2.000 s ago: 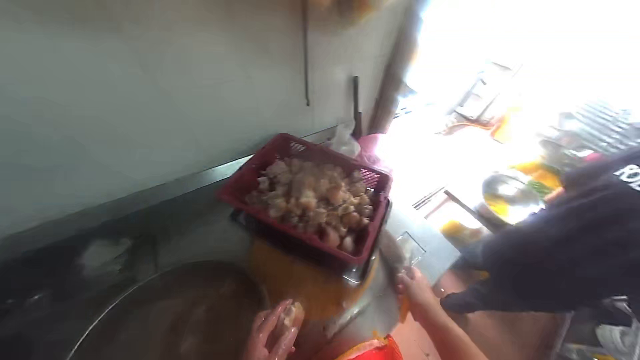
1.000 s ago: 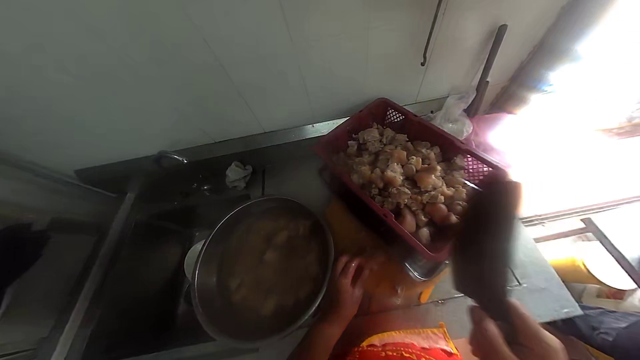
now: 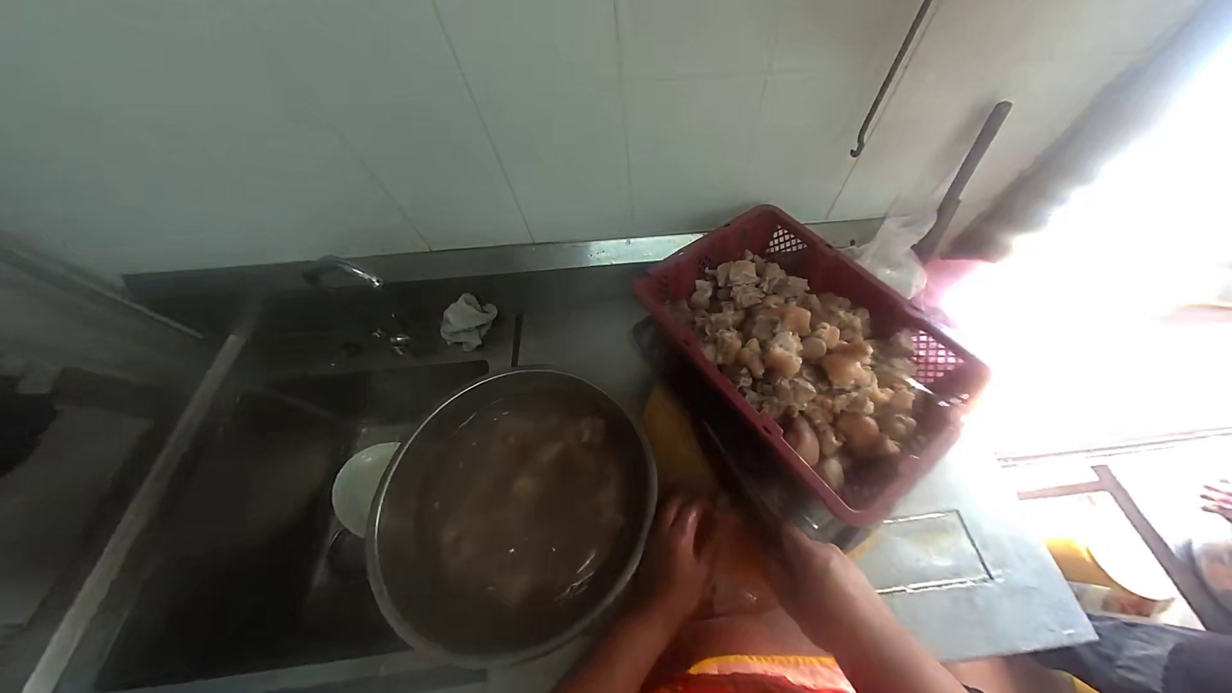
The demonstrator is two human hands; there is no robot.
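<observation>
My left hand (image 3: 681,553) rests low over an orange-brown cutting board (image 3: 679,438), beside the bowl's right rim; whether its curled fingers hold a piece is unclear. My right hand (image 3: 813,568) is closed at the near side of the basket, around what appears to be the handle of a dark cleaver (image 3: 756,481), whose blurred blade lies along the basket's lower left side. Chopped pale meat pieces (image 3: 799,351) fill the dark red plastic basket (image 3: 760,226). Left of my hands, a large round metal bowl (image 3: 378,539) holds cloudy brown liquid with pale pieces under the surface.
A metal sink (image 3: 221,520) with a faucet (image 3: 346,269) is at left, and a white bowl (image 3: 358,486) sits partly behind the metal bowl. A crumpled white cloth (image 3: 469,321) lies near the wall. Another person's hand (image 3: 1218,499) shows at far right.
My right hand has come down from its raised position with the dark cleaver, to beside the basket. My left hand stays near the metal bowl. The view has swung left since the earliest frame.
</observation>
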